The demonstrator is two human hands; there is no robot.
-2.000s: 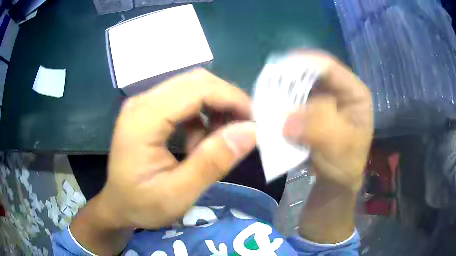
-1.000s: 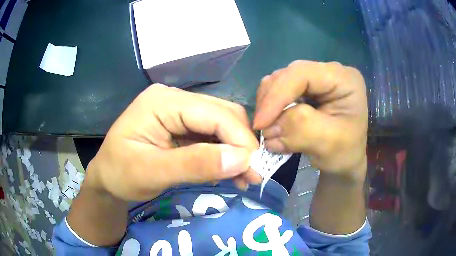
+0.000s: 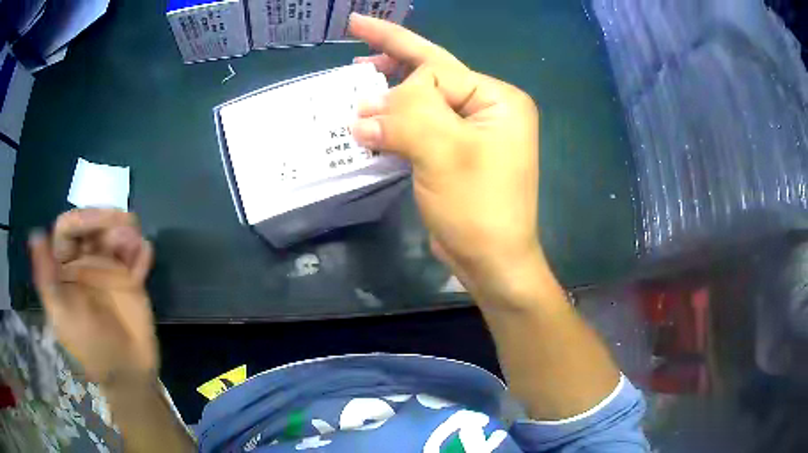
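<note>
A white carton (image 3: 279, 168) sits on the dark green bench, its top face bearing black printed text near its right side. My right hand (image 3: 461, 133) is over the carton's right part, thumb on the printed area and index finger extended beyond the far edge; it hides part of the top. My left hand (image 3: 102, 274) is blurred at the bench's near left, fingers curled, just below a small white paper (image 3: 99, 184). Whether it holds anything cannot be told.
Several printed cartons (image 3: 288, 19) stand in a row at the far side. Shiny clear plastic (image 3: 709, 115) is stacked on the right. White-and-blue cartons or flaps (image 3: 62, 26) are at the far left. White scraps litter the floor lower left; a red shape (image 3: 675, 332) is below the bench.
The small white slip is no longer seen between my hands. My hands have parted, the left to the far left, the right up onto the carton, whose top now shows text. The carton row has come into view.
</note>
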